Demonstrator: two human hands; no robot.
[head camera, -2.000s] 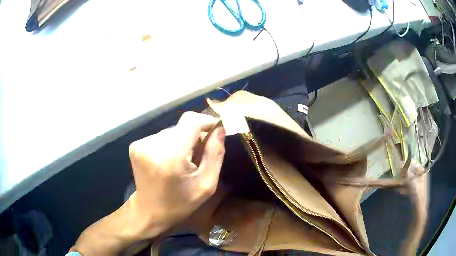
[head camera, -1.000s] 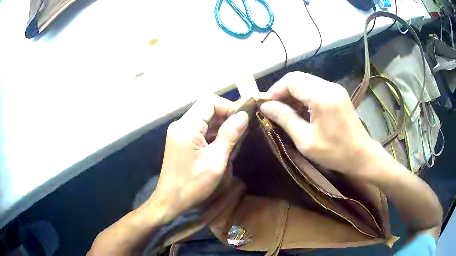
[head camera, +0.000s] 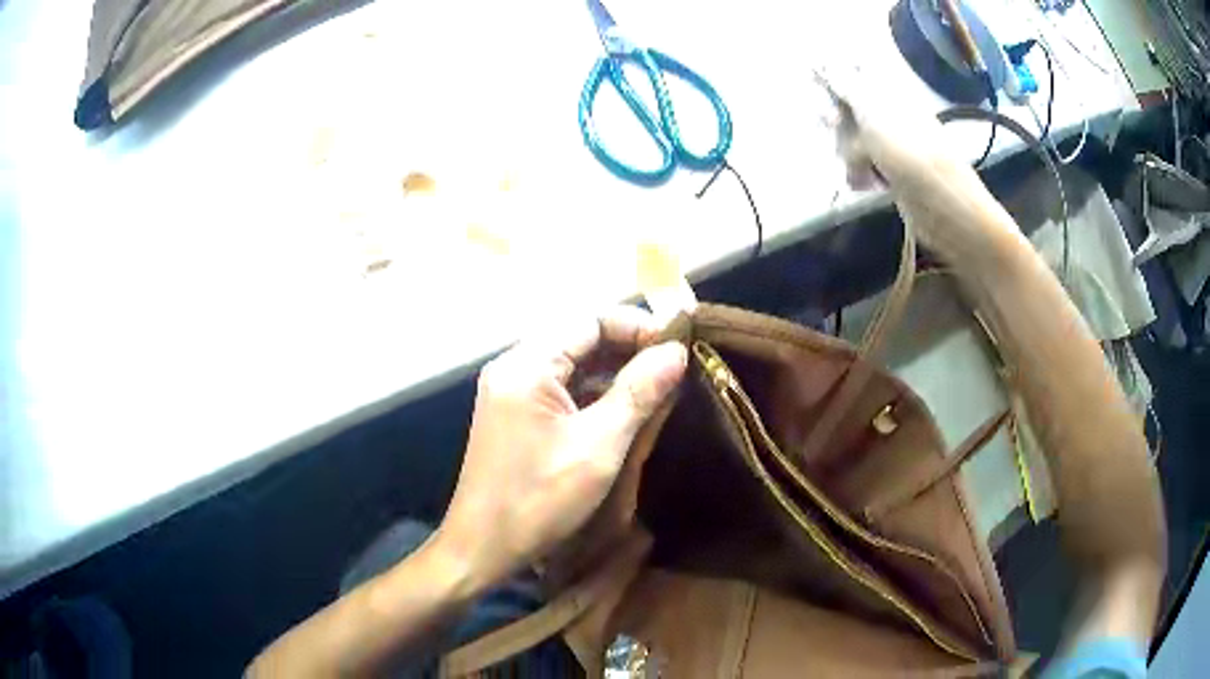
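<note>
A brown handbag (head camera: 796, 623) lies open on the lap, its gold zipper (head camera: 783, 458) running from the top corner down to the lower right. My left hand (head camera: 564, 425) pinches the bag's top corner between thumb and fingers. A pale yellow-tan zipper end tab (head camera: 660, 275) sticks up from that corner over the table edge. My right hand (head camera: 860, 130) is stretched out over the table, right of the scissors, blurred and washed out; what its fingers do cannot be told. Teal-handled scissors (head camera: 650, 117) lie on the table.
A white table (head camera: 199, 305) curves across the front. It bears small tan scraps (head camera: 417, 183), a brown bag (head camera: 173, 53) at top left, and a dark round disc (head camera: 940, 51) with a brown-handled tool and cords. Beige panels (head camera: 1075, 252) hang at the right.
My right hand has left the bag corner and reached forward over the table. My left hand still pinches the corner. The bag's far side has opened out, showing a gold fitting.
</note>
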